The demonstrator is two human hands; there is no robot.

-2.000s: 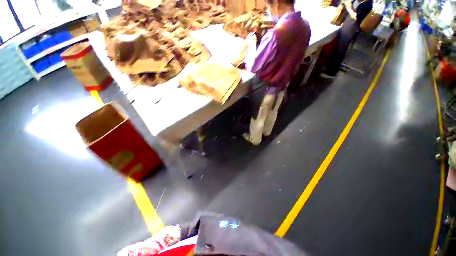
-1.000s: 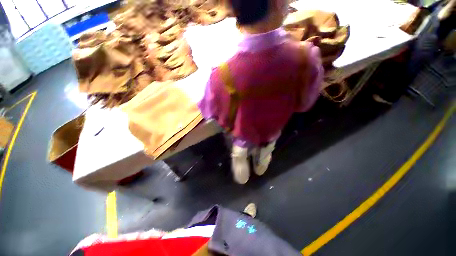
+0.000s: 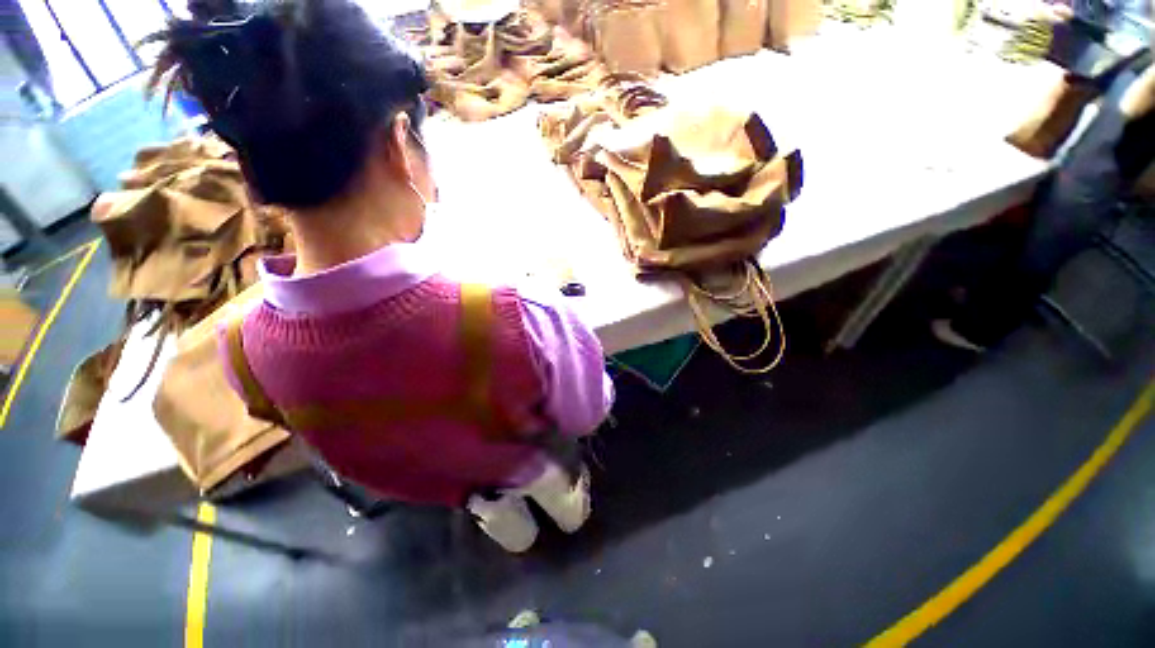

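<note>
Neither of my hands is in the picture. Nearest in front of me a person point(image 3: 380, 367) in a pink vest and lilac shirt stands at a long white-covered table point(image 3: 874, 165). A pile of brown handled bags point(image 3: 697, 190) lies on the table to the person's right, thin loop handles hanging over the near edge. Flat brown bag pieces point(image 3: 209, 405) lie at the table's left end, partly hidden by the person. A heap of brown bags point(image 3: 177, 228) lies behind them.
Upright brown bags point(image 3: 684, 32) stand at the table's back. Another person point(image 3: 1089, 165), partly cut off, is at the right. An open carton point(image 3: 89, 392) is by the table's left end. Yellow lines point(image 3: 1026, 532) mark the dark floor. My shoe tips show at the bottom edge.
I have come closer to the table and the person, who now appears larger and further left. The handled bags are in fuller view. My red sleeve has left the picture.
</note>
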